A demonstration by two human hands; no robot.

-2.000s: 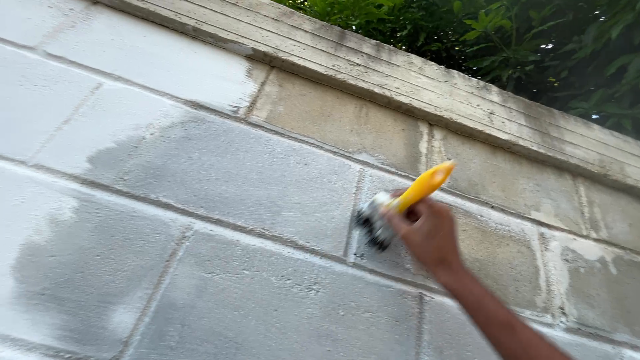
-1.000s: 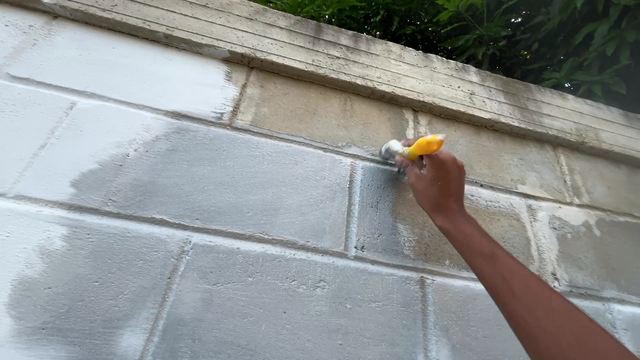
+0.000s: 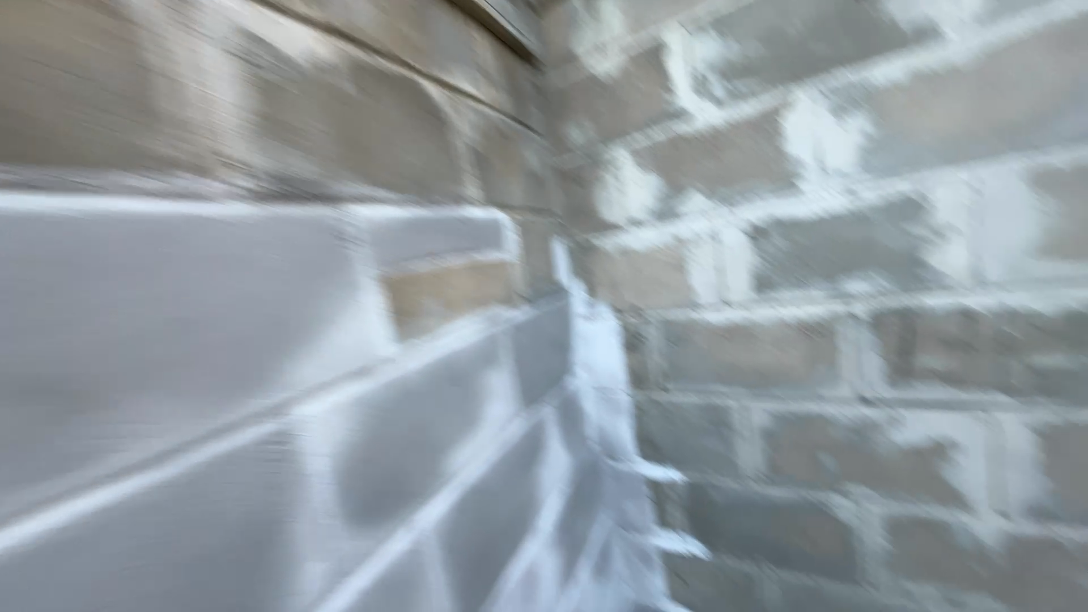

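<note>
Neither of my hands shows in the head view now, and no paintbrush is in sight. Motion blurs the picture. On the left runs a concrete block wall (image 3: pixel 170 306), its lower blocks coated white to pale grey. One block near the corner keeps a bare tan patch (image 3: pixel 450 293) under a coated strip. White paint (image 3: pixel 599 365) covers the inner corner in an uneven band, with short strokes reaching onto the adjoining wall.
The adjoining block wall (image 3: pixel 748 353) fills the right side, its blocks mostly bare brown and grey, with white along joints and in patches. Uncoated blocks (image 3: pixel 357 127) form the upper left wall. A ledge (image 3: pixel 497 25) tops it near the corner.
The view has swung to the wall corner. My right hand, which held a yellow-handled brush against the blocks in both earlier frames, is out of sight.
</note>
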